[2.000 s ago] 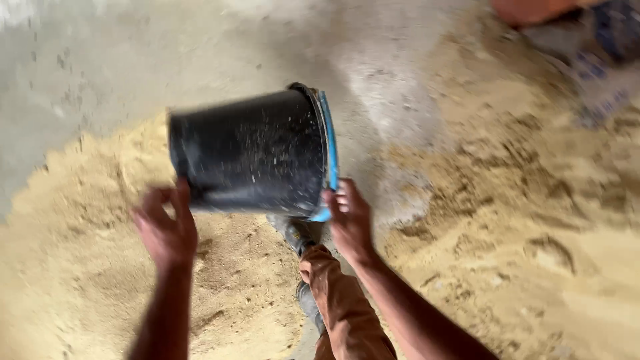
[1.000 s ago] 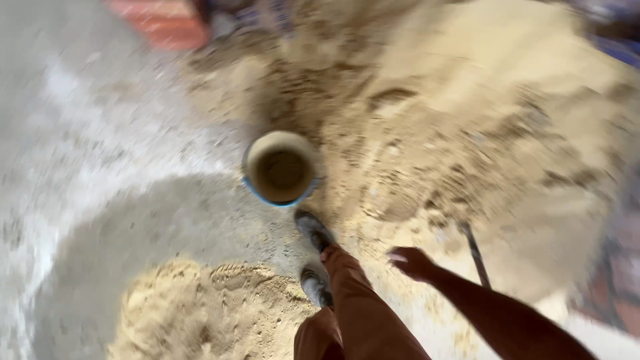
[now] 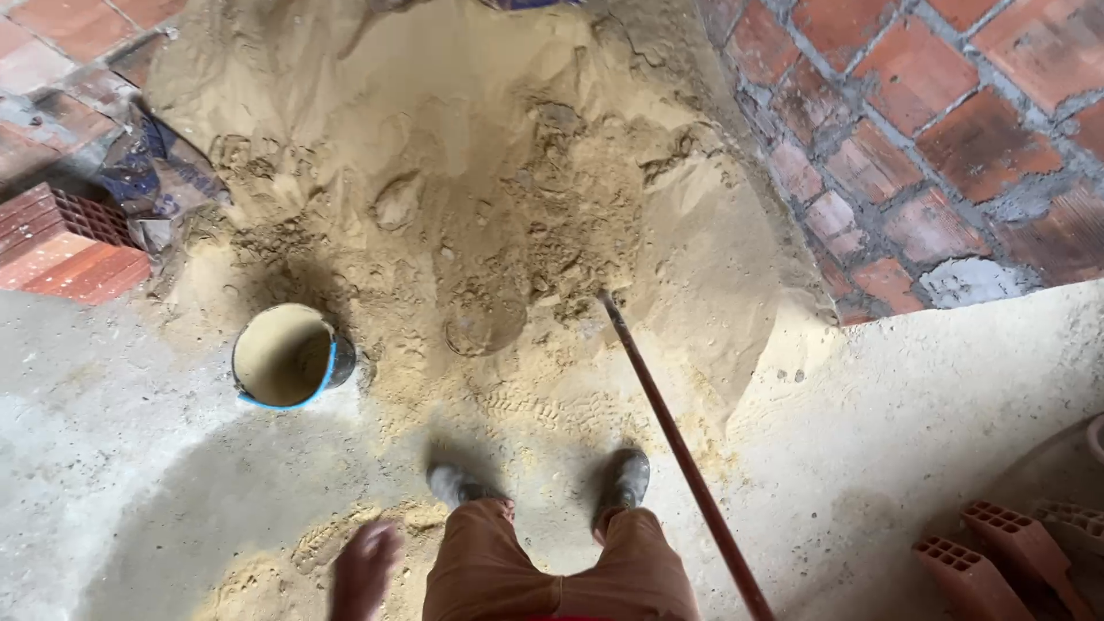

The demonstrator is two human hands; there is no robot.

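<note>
My left hand [image 3: 371, 556] is blurred at the lower edge, left of my legs, with nothing visible in it; its fingers are too blurred to read. My right hand is out of view. A long-handled tool [image 3: 681, 448], its shaft reddish brown, runs from the bottom edge up to the sand pile [image 3: 483, 216], where its end meets the loose sand; any blade is hidden. To the left, a black bucket [image 3: 345, 358] with a blue handle stands upright at the edge of the pile, sand-coloured on its inner wall, its bottom in shadow.
Hollow bricks [image 3: 78, 250] are stacked at the left beside a crumpled sack [image 3: 159, 168]. A brick wall [image 3: 940, 147] rises at the upper right. More hollow bricks [image 3: 966, 573] lie at the lower right. A smaller sand heap [image 3: 259, 582] lies near my left hand.
Two seconds ago both my hands held the bucket tilted on its side; it now stands on the floor, released. The right hand has left the view, which has swung towards the sand pile.
</note>
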